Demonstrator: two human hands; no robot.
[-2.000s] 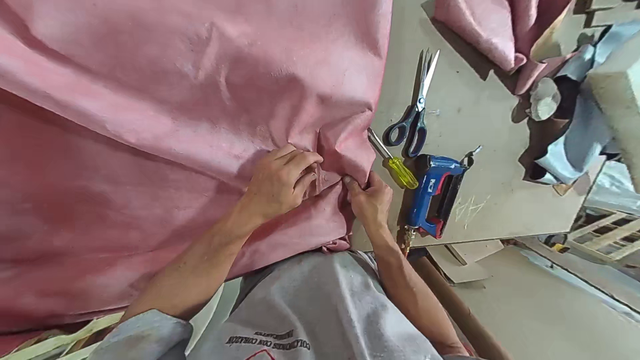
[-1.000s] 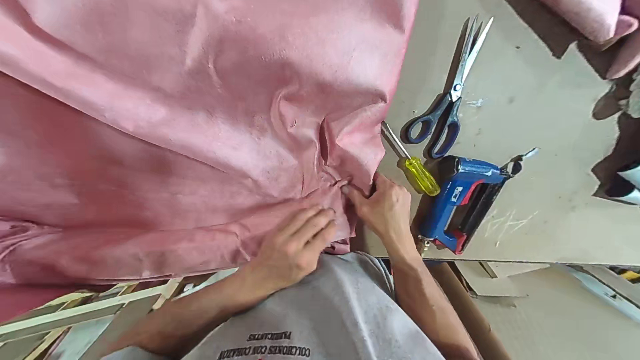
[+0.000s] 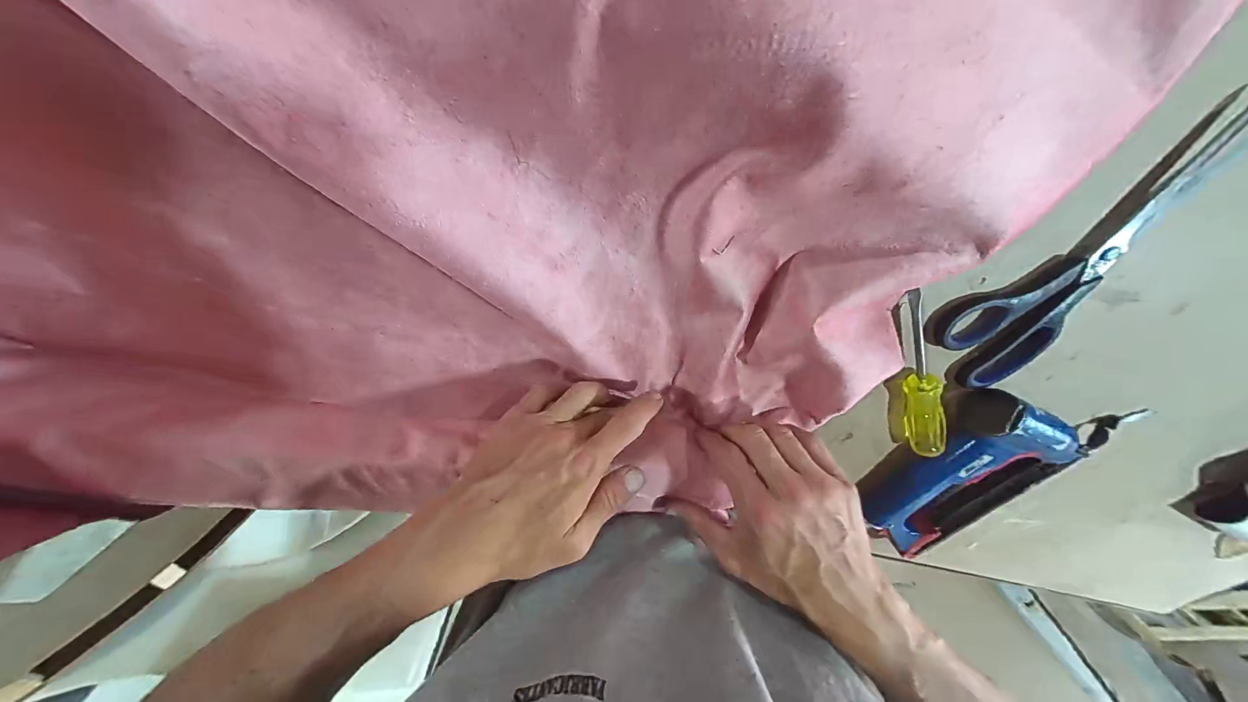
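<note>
Pink leather-like upholstery material point(image 3: 468, 214) spreads across most of the view and is bunched into folds near my body. My left hand point(image 3: 551, 468) presses on its gathered lower edge, index finger at the puckered spot and thumb nearer my shirt. Just to the right, my right hand point(image 3: 780, 487) grips the same edge, fingers over the folds and thumb underneath near the hem. Both hands are close together but apart. The undersides of the fingers are partly hidden by the folds.
Right of the material, on a light board surface point(image 3: 1131, 390), lie a yellow-handled screwdriver point(image 3: 923, 409), dark-handled scissors point(image 3: 1033, 312) and a blue pneumatic stapler point(image 3: 975, 468). A dark object point(image 3: 1224, 492) sits at the right edge. Slats show below the material at lower left.
My left hand has moved from the material's lower edge up against the puckered spot. The material by my right hand is now more crumpled. The view has come closer.
</note>
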